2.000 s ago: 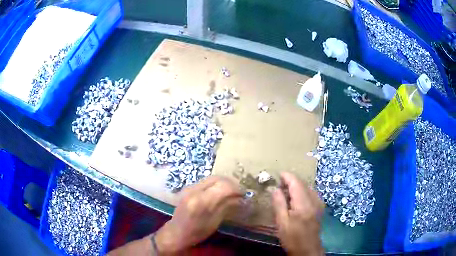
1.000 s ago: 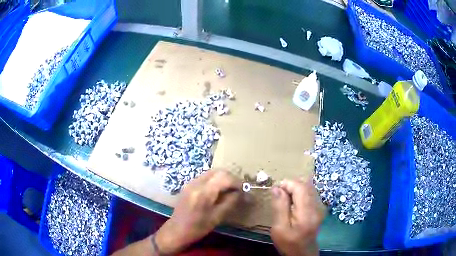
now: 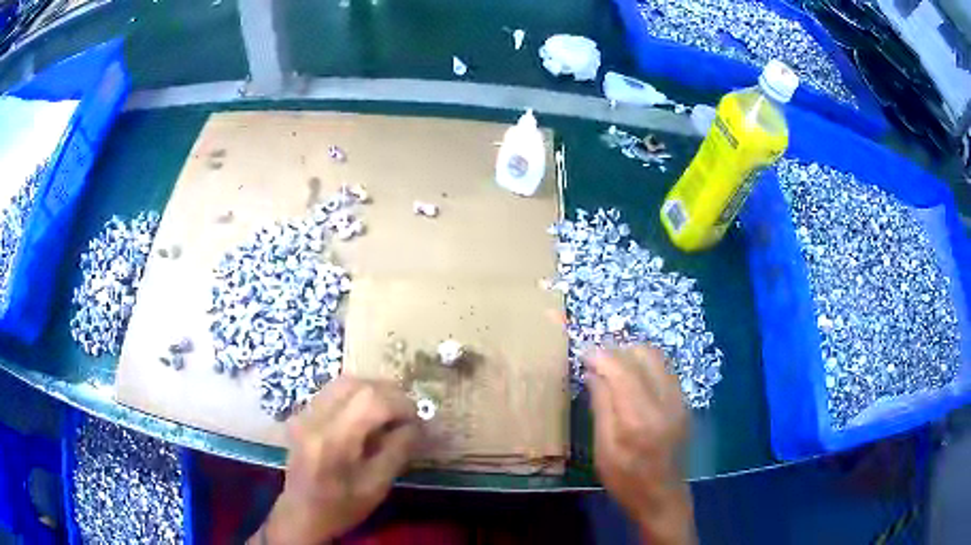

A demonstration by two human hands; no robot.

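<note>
My left hand (image 3: 351, 442) is over the cardboard's front edge, fingers closed on a small ring piece (image 3: 426, 409) at the fingertips. My right hand (image 3: 639, 420) is blurred at the front of the heap of shiny discs (image 3: 649, 309), right of the cardboard (image 3: 468, 250). Its thumb and finger are near the discs; whether it holds anything cannot be told. A white-topped piece (image 3: 450, 352) stands on the stained patch. A heap of small silvery metal pieces (image 3: 279, 303) lies left of it.
A white squeeze bottle (image 3: 522, 158) stands at the cardboard's top right. A yellow bottle (image 3: 726, 160) is behind the disc heap. Blue bins of parts stand right (image 3: 772, 330), left (image 3: 91, 149) and back right (image 3: 644, 53). Another silvery heap (image 3: 112, 282) lies left of the cardboard.
The view has turned right. My right hand has moved away from my left hand to the disc heap. The thin stick seen between the hands one second ago is no longer clearly visible.
</note>
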